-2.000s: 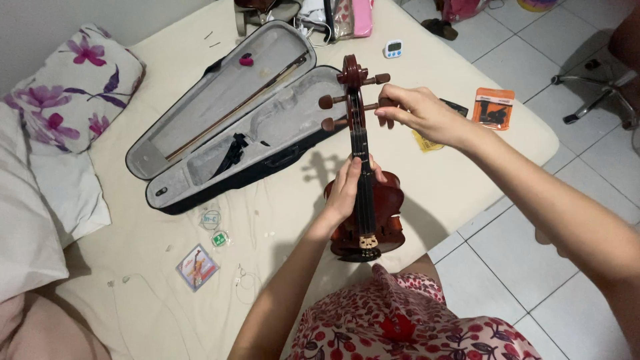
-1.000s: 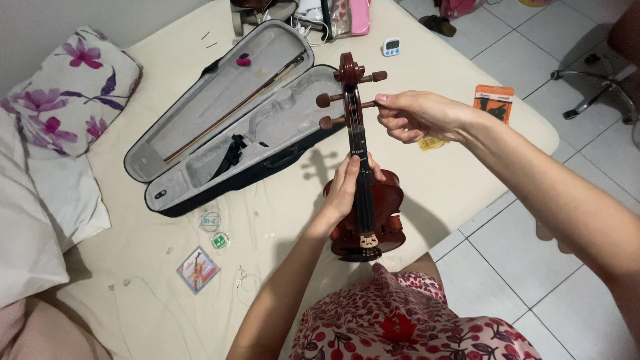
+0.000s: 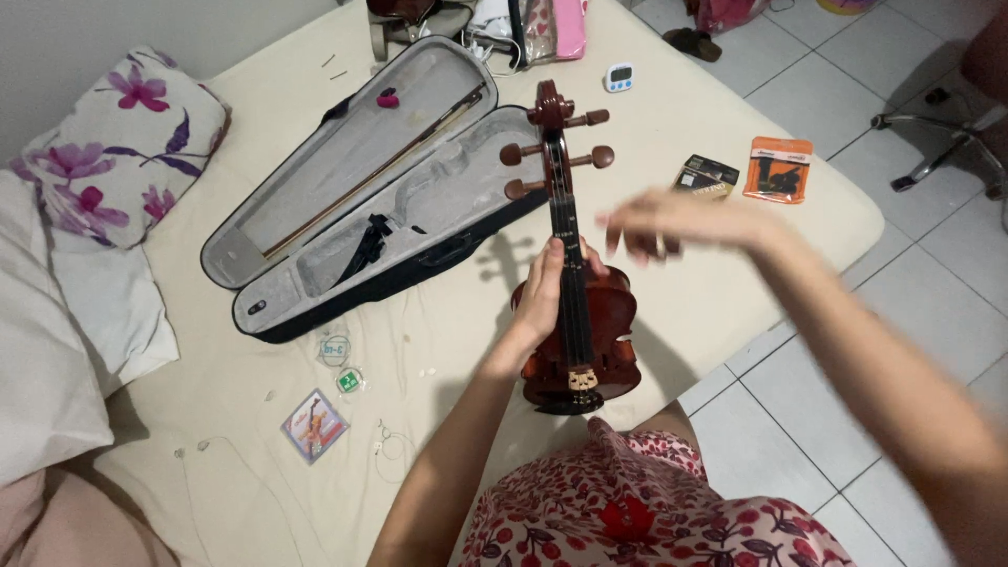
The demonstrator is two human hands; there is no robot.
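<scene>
A reddish-brown violin (image 3: pixel 610 315) stands upright, scroll up, above the bed's edge. My left hand (image 3: pixel 547 287) is wrapped around its neck, thumb at the fingerboard (image 3: pixel 577 315). My right hand (image 3: pixel 657 224) is in the air to the right of the neck, blurred, fingers loosely bent and apart, touching nothing visible. Wooden tuning pegs (image 3: pixel 594 157) stick out on both sides of the pegbox, above my hands. Strings run down over a pale bridge (image 3: pixel 583 381) to a dark tailpiece (image 3: pixel 568 405).
An open violin case (image 3: pixel 394 272) with a bow (image 3: pixel 370 177) lies behind. About it on the bed are a digital timer (image 3: pixel 620 77), an orange packet (image 3: pixel 778 169), a dark packet (image 3: pixel 705 175), a square picture packet (image 3: pixel 314 425), coiled strings (image 3: pixel 390 457) and a floral pillow (image 3: pixel 130 150).
My right hand has let go of a peg on the right side and moved down, away from the pegbox. My left hand keeps its hold on the neck.
</scene>
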